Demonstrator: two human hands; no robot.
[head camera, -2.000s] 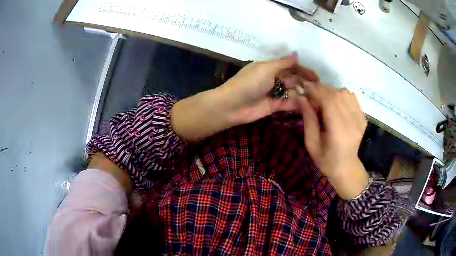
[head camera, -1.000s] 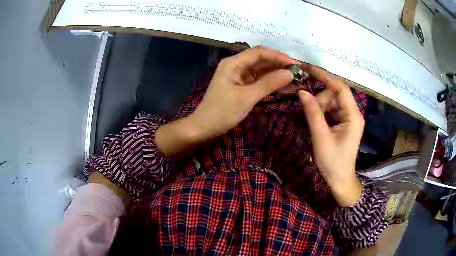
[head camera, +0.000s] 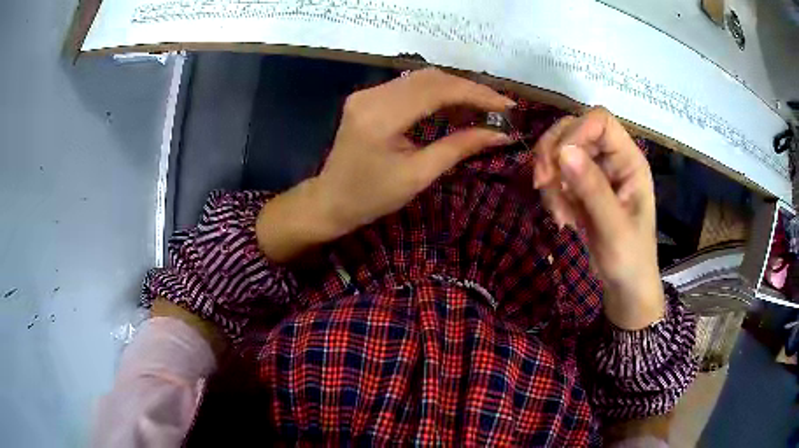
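A small shiny metal bobbin case (head camera: 496, 119) is held between the thumb and fingertip of my left hand (head camera: 407, 144), over my lap and just below the table's front edge. A very fine thread runs from it toward my right hand (head camera: 600, 179). My right hand is just to the right, apart from the metal piece, with thumb and fingers pinched together on the thread. The bobbin inside the case cannot be made out.
The white table (head camera: 368, 31) with printed ruler markings spans the top, its brown front edge just beyond my hands. The checked apron (head camera: 420, 359) covers my lap. A striped cloth (head camera: 714, 271) and a white-edged box (head camera: 780, 262) are at the right.
The hands have moved apart, the right one rightward. The metal piece now shows in the left fingertips, with thread stretched between the hands. The view has shifted, with less of the table showing.
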